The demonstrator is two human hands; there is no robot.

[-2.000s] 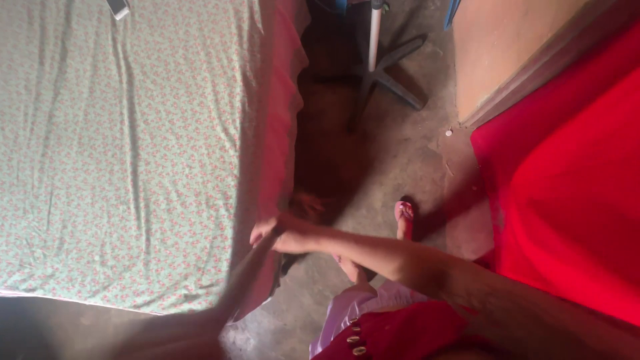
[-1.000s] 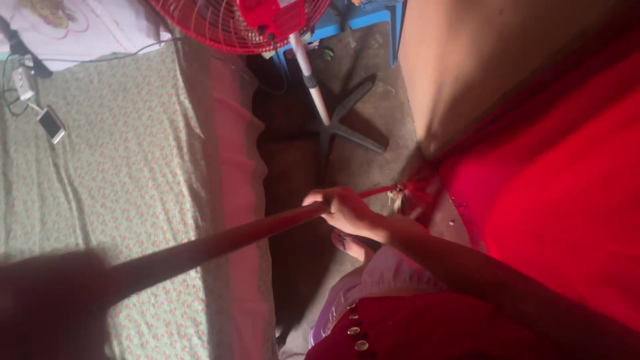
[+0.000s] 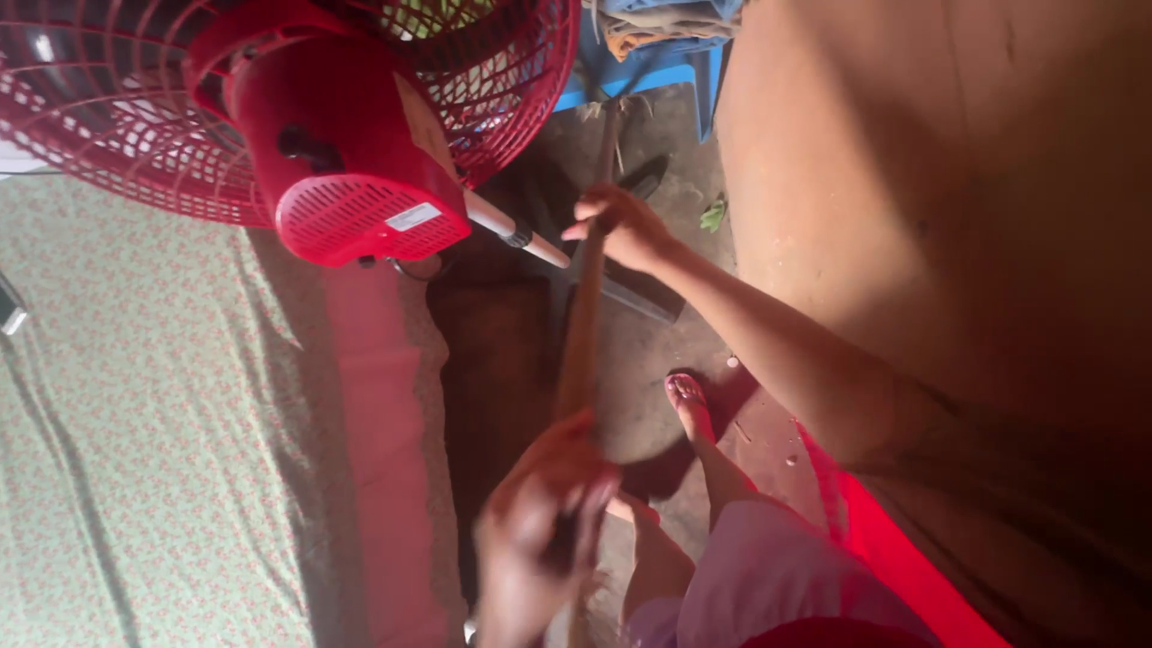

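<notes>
A long wooden handle (image 3: 583, 333) runs up the middle of the view, with thin straw-like wisps at its far end beside a blue plastic stool; it looks like a broom. My right hand (image 3: 625, 229) is closed around the upper part of the handle, near the fan's pole. Lower down, my left hand (image 3: 544, 522) grips the same handle, blurred by motion. A red pedestal fan (image 3: 360, 162) stands at the upper left, its motor housing turned toward me. Its dark base legs partly show behind the handle.
A bed with a floral sheet (image 3: 135, 405) lies along the left. The blue stool (image 3: 666, 76) holds folded cloth. A tan panel (image 3: 900, 180) rises at the right, above red fabric (image 3: 900, 558). On the concrete floor (image 3: 643, 378) are a green leaf (image 3: 713, 215) and small debris.
The handle, slanted across the bed toward the red fabric a second ago, now points up toward the stool. My right hand has moved with it. The view has shifted, bringing the fan closer.
</notes>
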